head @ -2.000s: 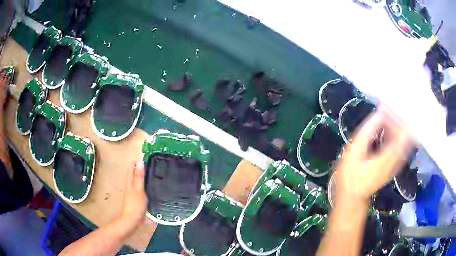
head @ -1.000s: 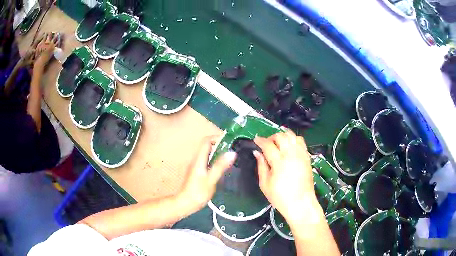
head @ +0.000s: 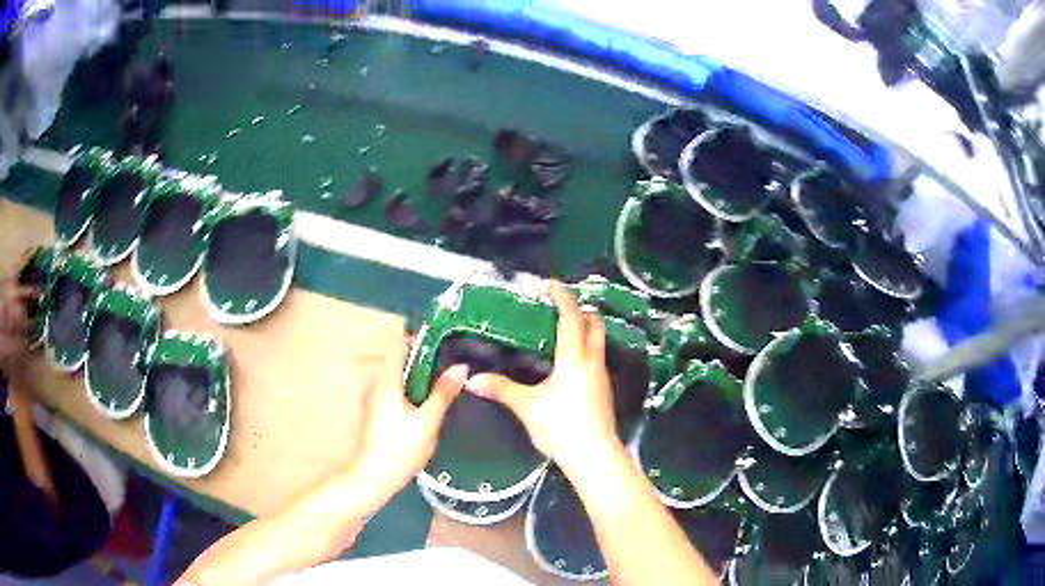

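A green-and-black housing (head: 495, 318) lies in front of me, its green band towards the back and its pale rim towards me. My left hand (head: 415, 418) holds its left side, thumb on the dark recess. My right hand (head: 558, 389) holds its right side, thumb also at the recess and fingers over the band's right end. Both thumbs nearly meet at the recess. Another pale rim shows just under this housing. Whether a small part is under my thumbs is hidden. Loose small black parts (head: 504, 212) lie on the green surface behind.
Two rows of housings (head: 187, 401) stand on the cardboard (head: 304, 395) at left. Many housings (head: 802, 386) are piled at right. A pale strip (head: 367, 243) crosses the bench. A blue edge (head: 642, 60) runs along the back. Part of another person's arm (head: 29, 446) is at far left.
The view has shifted, and the rows and pile sit elsewhere in the picture. Two seconds ago my right hand was away at the right; now both hands are on the housing, thumbs nearly together.
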